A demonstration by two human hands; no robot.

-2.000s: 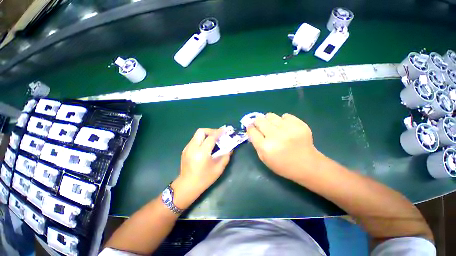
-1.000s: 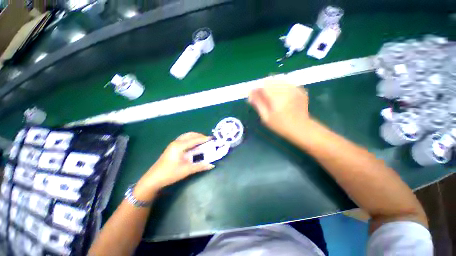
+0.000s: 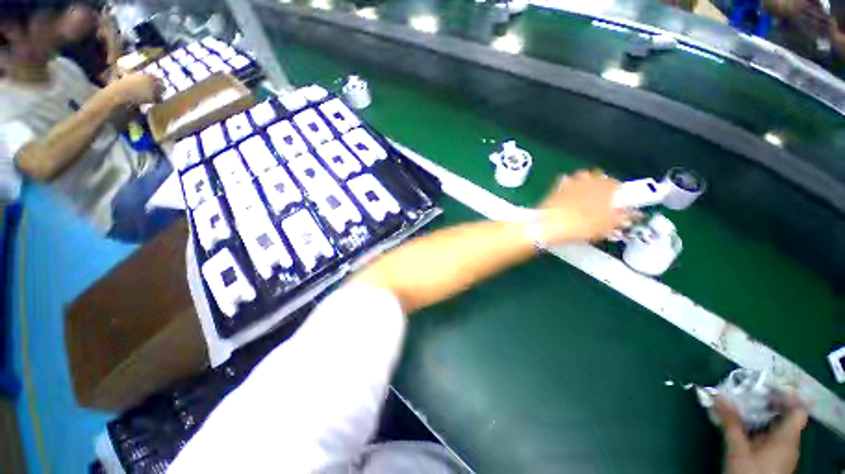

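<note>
My left hand [image 3: 588,211] reaches over the white stripe, slightly blurred, fingers curled at the neck side of a white fan head [image 3: 654,246]; any handle on it is hidden. A joined unit, with white handle [image 3: 641,193] and round head [image 3: 684,187], lies just beyond, its handle end beside my hand. My right hand [image 3: 762,440], at the lower right, grips another fan head [image 3: 744,393] with thin wires at its left. The black blister tray [image 3: 422,199] of white handle shells [image 3: 303,239] is left of my arm.
More fan heads lie on the green belt [image 3: 511,165], [image 3: 357,91]. A white piece [image 3: 838,363] is cut by the right edge. A brown cardboard box [image 3: 139,319] stands beside the tray. At upper left, a person [image 3: 69,139] reaches to another tray [image 3: 199,67].
The view has turned left. My left hand has moved from the near work area across to the belt. My right hand now grips a fan head; it showed none one second ago.
</note>
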